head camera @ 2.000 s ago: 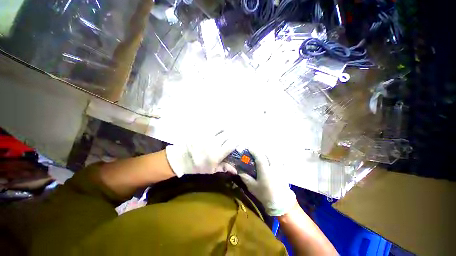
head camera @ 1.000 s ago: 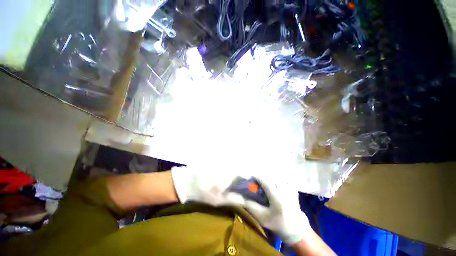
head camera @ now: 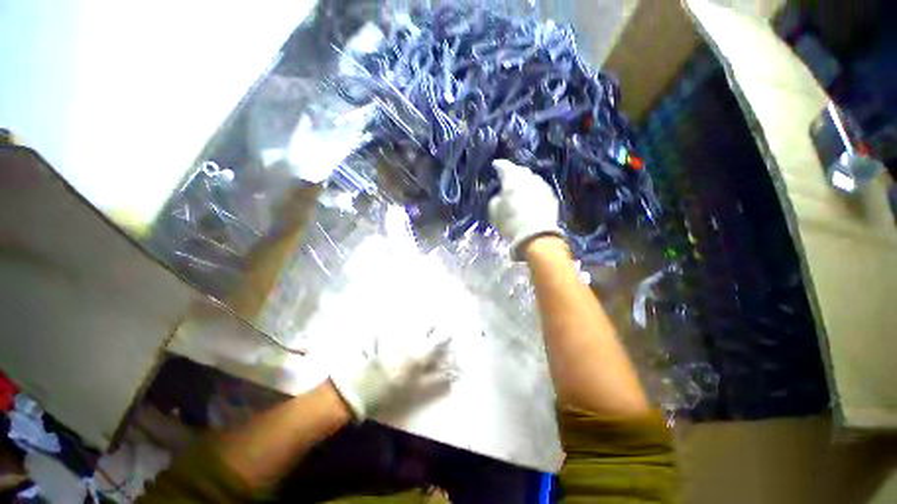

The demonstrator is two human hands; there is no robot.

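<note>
Coiled dark cables lie in a large heap at the back of the work surface. My right hand, in a white glove, is stretched out at the front edge of the heap; its fingertips are against the cables and whether it grips one is hidden. My left hand, also gloved, is low over the front of the bright white surface. Glare and blur hide its fingers and anything in them. The dark device with the orange patch cannot be made out at my hands.
Clear plastic packs lie at left, with more clear plastic at right. Cardboard flaps stand at left and another flap at right. A clear pack is at that flap's edge. A blue crate sliver shows below.
My right hand has left the dark device and moved forward to the cable heap. My left hand is now apart from it, over the surface. The view has shifted, showing more of the heap.
</note>
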